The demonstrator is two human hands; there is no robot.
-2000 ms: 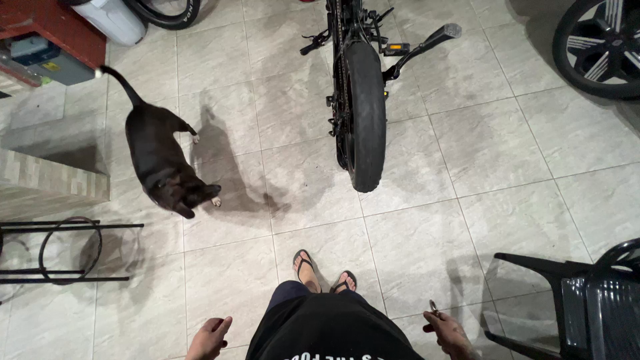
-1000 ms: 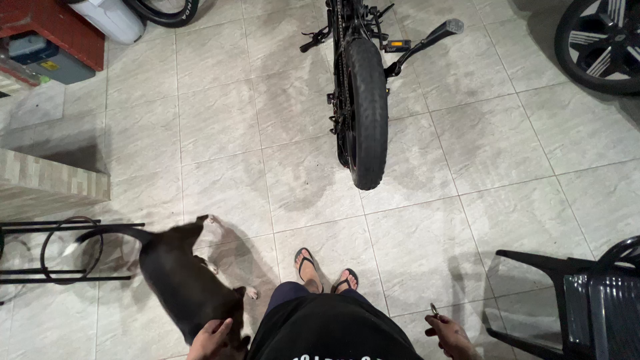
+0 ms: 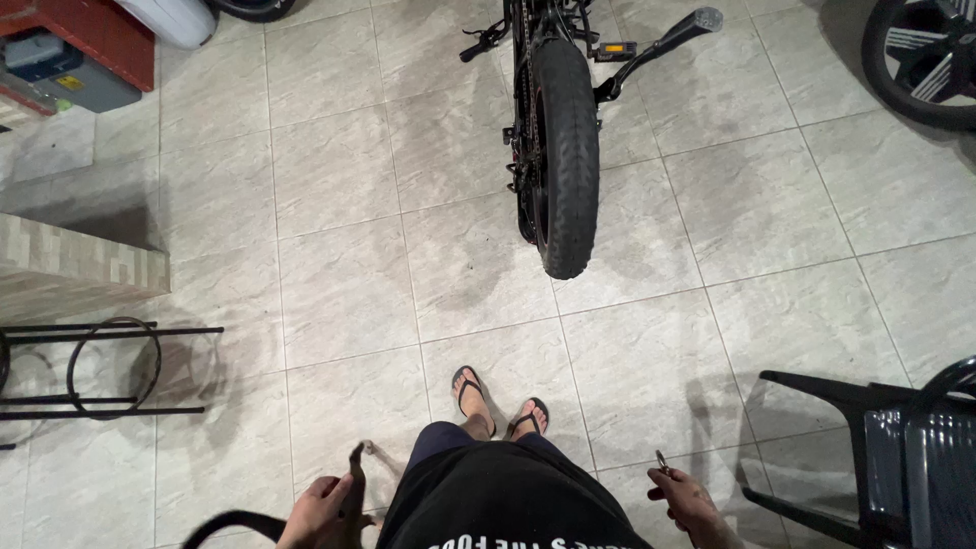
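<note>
My left hand is at the bottom, left of my body, fingers bent and close together; nothing held shows in it. Right beside and below it is a dark dog, mostly hidden, with its dark tail curving out at the left. My right hand, to the right of my black shirt, is closed on a small metal ring-like object that sticks up from the fingers. Ahead stands a bicycle, its fat rear tire toward me.
A black plastic chair stands close on my right. A black metal rack and a brick-patterned ledge are at left. A wheel shows at upper right, a grey box at upper left. My feet in flip-flops rest on tiles.
The dog has moved from the upper left floor down to beside my left hand, and now is mostly out of view. My hands have stayed in about the same places.
</note>
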